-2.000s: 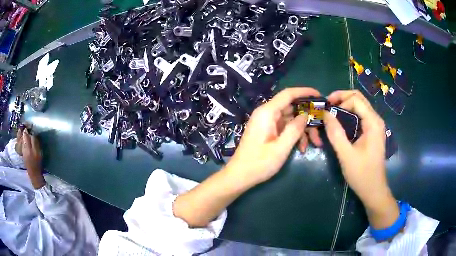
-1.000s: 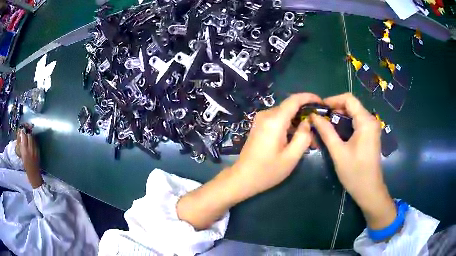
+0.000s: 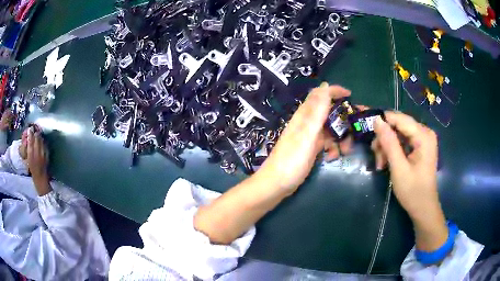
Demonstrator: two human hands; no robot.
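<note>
My left hand (image 3: 307, 137) holds a dark watch housing (image 3: 338, 122) at its fingertips, open side up, with silver-white and gold parts showing inside. My right hand (image 3: 408, 156), with a blue wristband (image 3: 438, 247), holds a black display screen (image 3: 367, 125) close beside the housing. The screen shows a small lit green and white display. Whether the ribbon joins the two is too small to tell. Both pieces are held above the dark-green surface (image 3: 312, 230).
A large pile of spring clips (image 3: 219, 71) lies left of my hands. Loose display screens with orange tails (image 3: 430, 99) lie at the right. White pieces (image 3: 56, 67) lie at the far left, near another person's hand (image 3: 37, 156). A grey rail (image 3: 384, 10) runs along the far side.
The display screen has turned over and now shows a lit green and white face. The housing has tilted, its inside visible again. My left fingers have straightened, and the view has shifted slightly.
</note>
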